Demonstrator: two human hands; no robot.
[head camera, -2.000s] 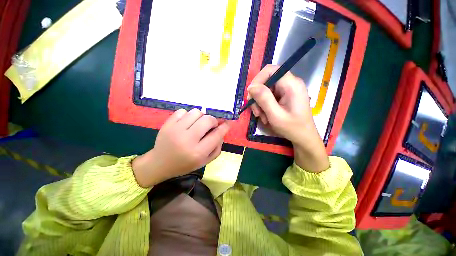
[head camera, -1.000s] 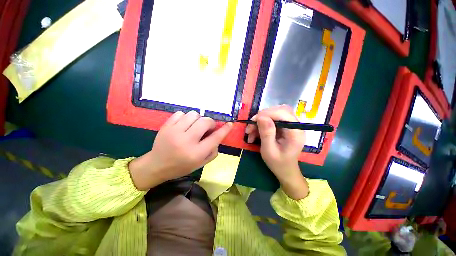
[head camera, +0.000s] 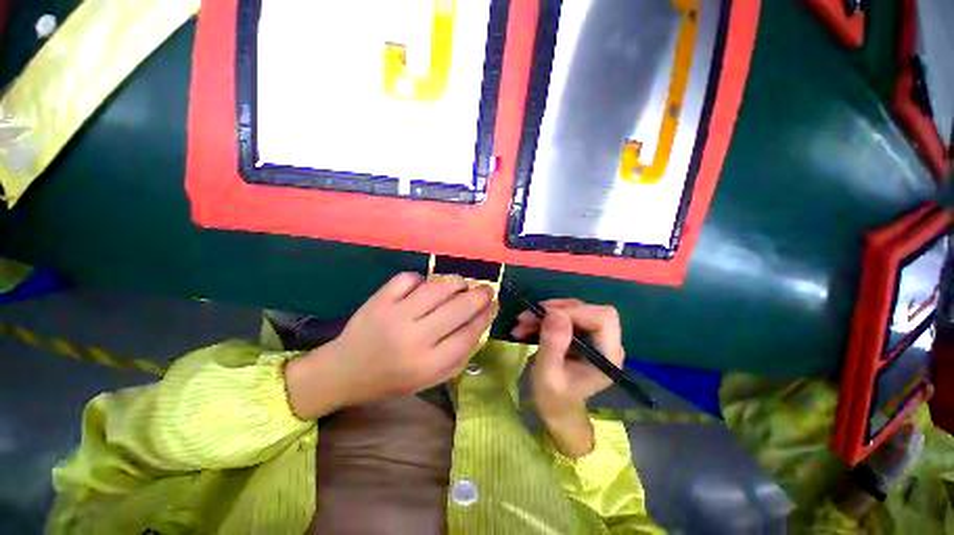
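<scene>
My left hand (head camera: 418, 329) is at the release liner strip (head camera: 468, 269), a narrow pale yellow strip with a black patch at the bench edge, its fingers over the strip. My right hand (head camera: 573, 350) holds black tweezers (head camera: 612, 369), tip up and left near the strip's right side. Any small piece at the tip is too small to tell. Above the hands, the red foam tray (head camera: 345, 217) holds two display modules: a white-backed one (head camera: 324, 99) at left and a silver-backed one (head camera: 602, 99) at right, each with a black border and an orange flex cable.
A long cream liner sheet (head camera: 78, 78) lies at upper left, with a white scrap (head camera: 45, 25) beside it. Another red tray (head camera: 870, 334) with modules stands at right. A person's yellow sleeve (head camera: 910, 491) shows at lower right.
Both hands have moved down from the left module's lower right corner to the liner strip at the bench edge. The tray and modules sit higher in view. The tweezers now point up and left.
</scene>
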